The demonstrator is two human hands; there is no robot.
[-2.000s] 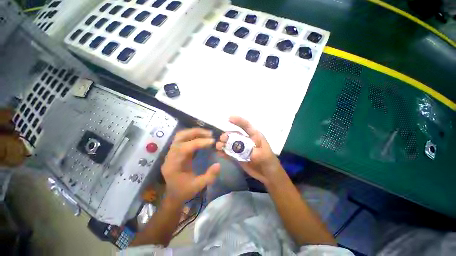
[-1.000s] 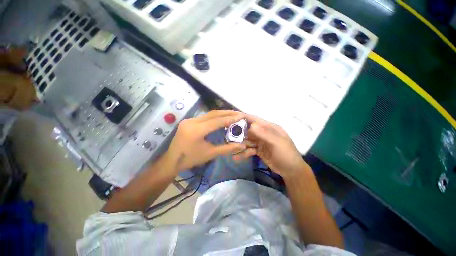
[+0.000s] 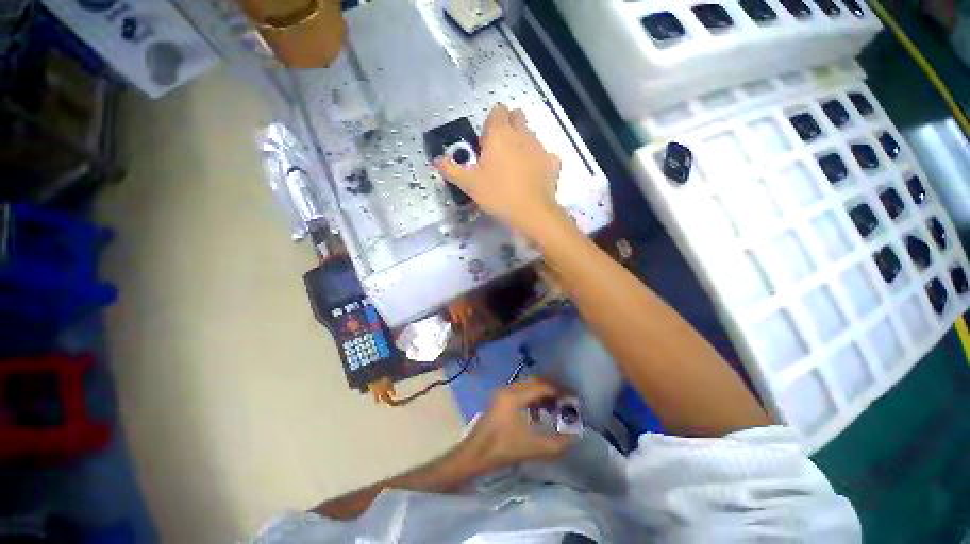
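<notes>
My right hand (image 3: pixel 513 168) reaches onto the machine plate (image 3: pixel 394 218). Its thumb and fingers are around a light case part (image 3: pixel 461 155) with a round centre, which sits on the black fixture (image 3: pixel 434 140). The fingers hide part of the fixture. My left hand (image 3: pixel 508 427) is low over my lap and holds another light case part (image 3: pixel 570 414) with a dark round centre at its fingertips.
A white tray (image 3: pixel 761 310) with dark housings (image 3: pixel 864 220) lies at the right; a lone housing (image 3: pixel 676 162) sits at its near left corner. Stacked trays (image 3: pixel 628 66) stand behind. A keypad controller (image 3: pixel 356 335) hangs at the machine's front. An orange-brown cylinder (image 3: pixel 303 37) is above the plate.
The view has swung left towards the machine. My hands have parted: the right has moved to the fixture, while the left stays low with a light case part.
</notes>
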